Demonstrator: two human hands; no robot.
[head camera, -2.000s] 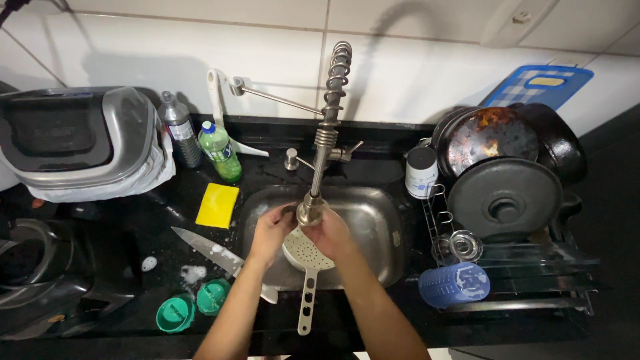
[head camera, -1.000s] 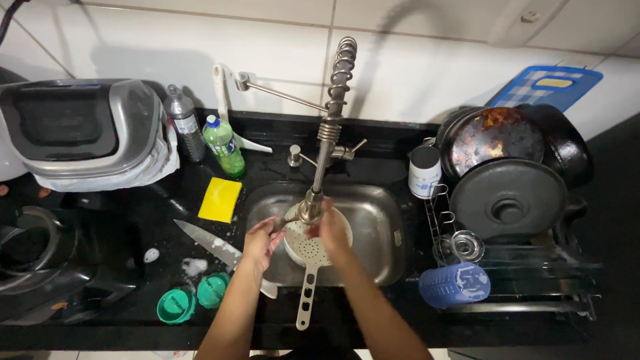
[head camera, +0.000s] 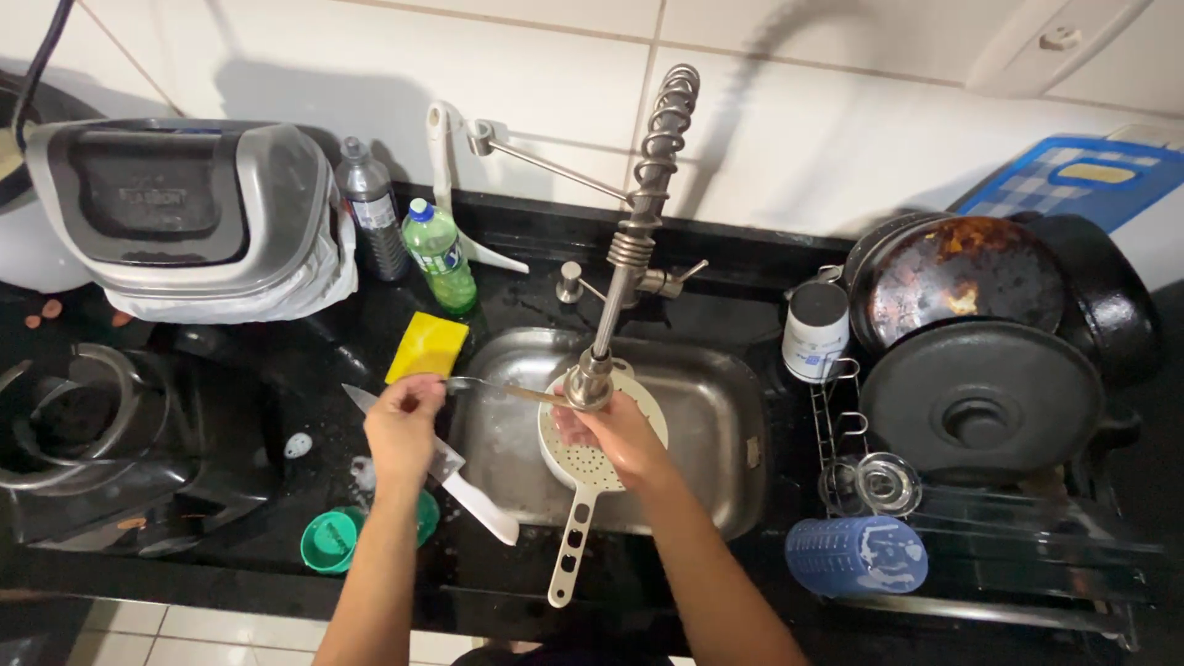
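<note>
My left hand pinches one end of a slim metal utensil, possibly a spoon or fork, left of the faucet. My right hand is at its other end, just under the spray head of the spring faucet. Below my right hand a cream perforated skimmer lies over the steel sink, its handle across the front edge. A knife with a white handle rests on the counter beside the sink, partly behind my left hand. A yellow sponge lies just above that hand.
Green lids or cups sit at the front left. A green bottle, a dark bottle and a grey-lidded container stand behind. To the right, a dish rack holds a black lid, pans and a blue cup.
My left hand has moved left, away from the faucet, and the slim metal utensil now shows between my hands. My right hand remains near the spray head.
</note>
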